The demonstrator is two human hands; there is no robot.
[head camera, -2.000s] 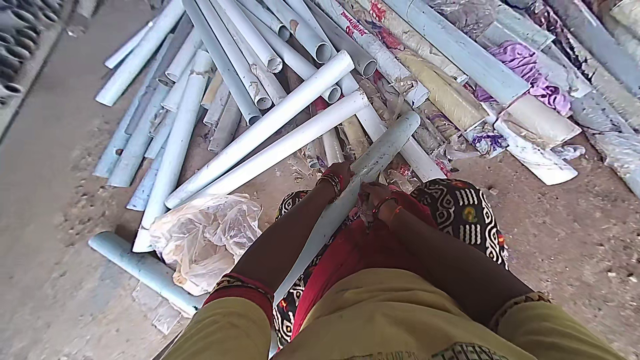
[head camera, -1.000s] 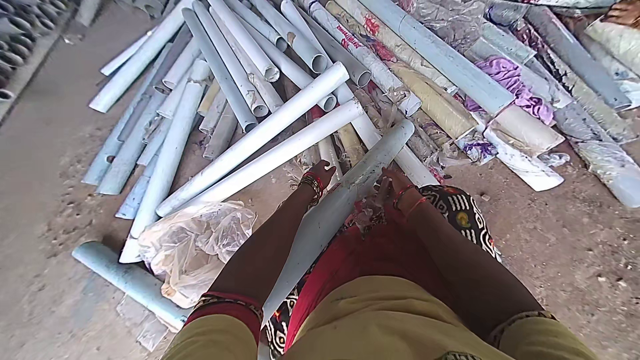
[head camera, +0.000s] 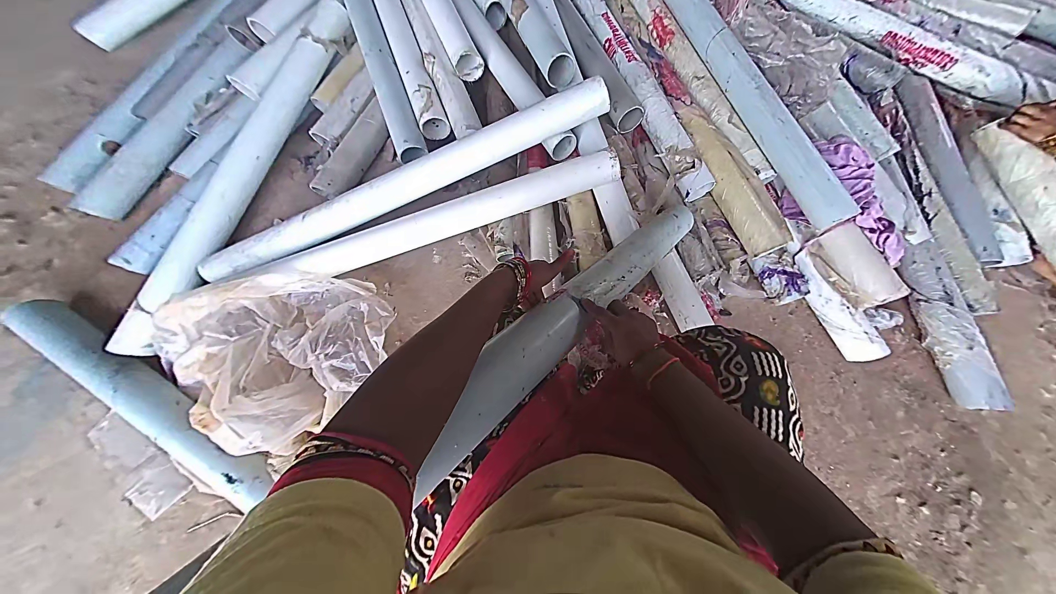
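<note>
A grey plastic pipe point(head camera: 528, 346) lies slanting across my lap, its far end pointing up and right toward the pile. My left hand point(head camera: 540, 271) is at the pipe's left side with a finger stretched out over the ground; how firmly it touches the pipe is unclear. On the pipe's right side, my right hand point(head camera: 620, 328) is against its middle, fingers at an edge there. Clear crumpled film point(head camera: 587, 351) shows just below my right hand. Two white pipes point(head camera: 429, 177) lie crosswise on the pile in front of my hands.
Many grey and white pipes point(head camera: 375, 78) are heaped ahead. Wrapped pipes point(head camera: 726, 177) and a purple cloth point(head camera: 858, 190) lie at the right. Crumpled plastic sheeting point(head camera: 272, 346) and another grey pipe point(head camera: 132, 396) are on the left. At the right edge, part of a person's bare skin point(head camera: 1035, 124) shows.
My left hand has come off its earlier place around the pipe to the pipe's left side. The pipe is still slanted across my lap.
</note>
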